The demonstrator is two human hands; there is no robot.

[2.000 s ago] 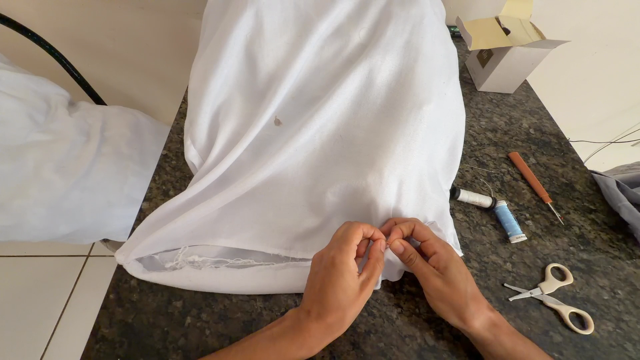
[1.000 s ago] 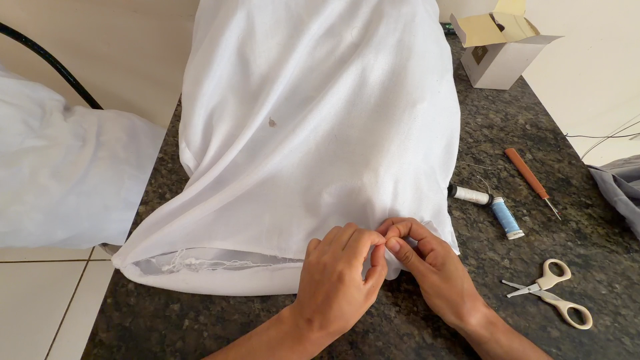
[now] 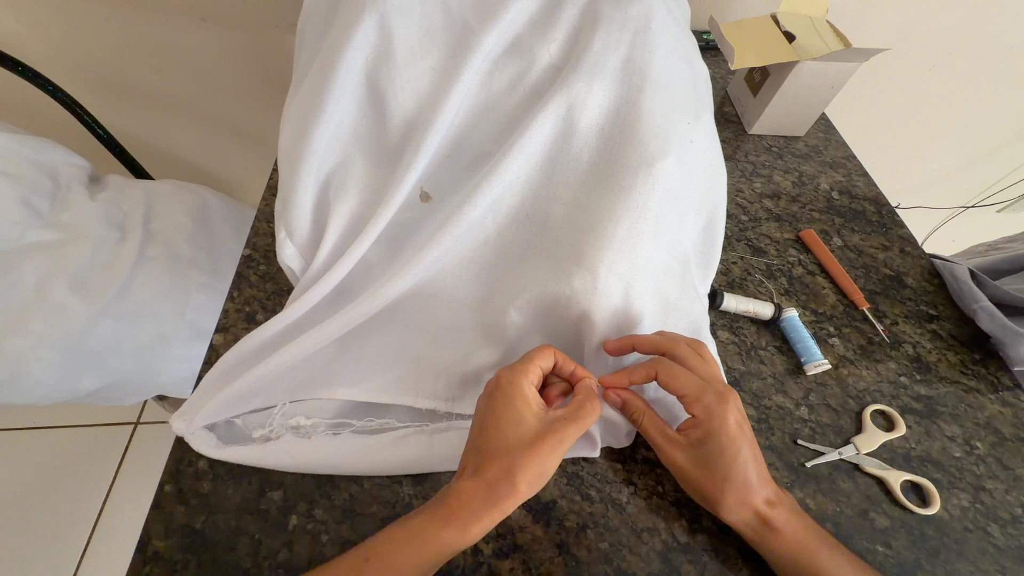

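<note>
A large white cloth cover [image 3: 512,240], filled out like a cushion, lies on the dark stone counter. Along its near edge is an open seam with loose white threads [image 3: 304,426] in the gap. My left hand [image 3: 532,416] pinches the near edge of the cloth right of that gap, thumb against forefinger. Its fingertips meet those of my right hand [image 3: 696,416], whose thumb and forefinger close at the same spot, the other fingers spread. Whether a needle or thread is between the fingertips is too small to tell.
Right of the cloth lie a white thread spool [image 3: 746,306], a light blue spool [image 3: 803,340], an orange-handled seam ripper [image 3: 834,269] and open cream-handled scissors [image 3: 876,456]. An open cardboard box [image 3: 788,96] stands behind. Grey fabric [image 3: 992,288] is far right, more white fabric [image 3: 112,280] left.
The fingers of my right hand have spread and lifted somewhat, while its thumb and forefinger stay near my left fingertips. The tools and spools rest as before.
</note>
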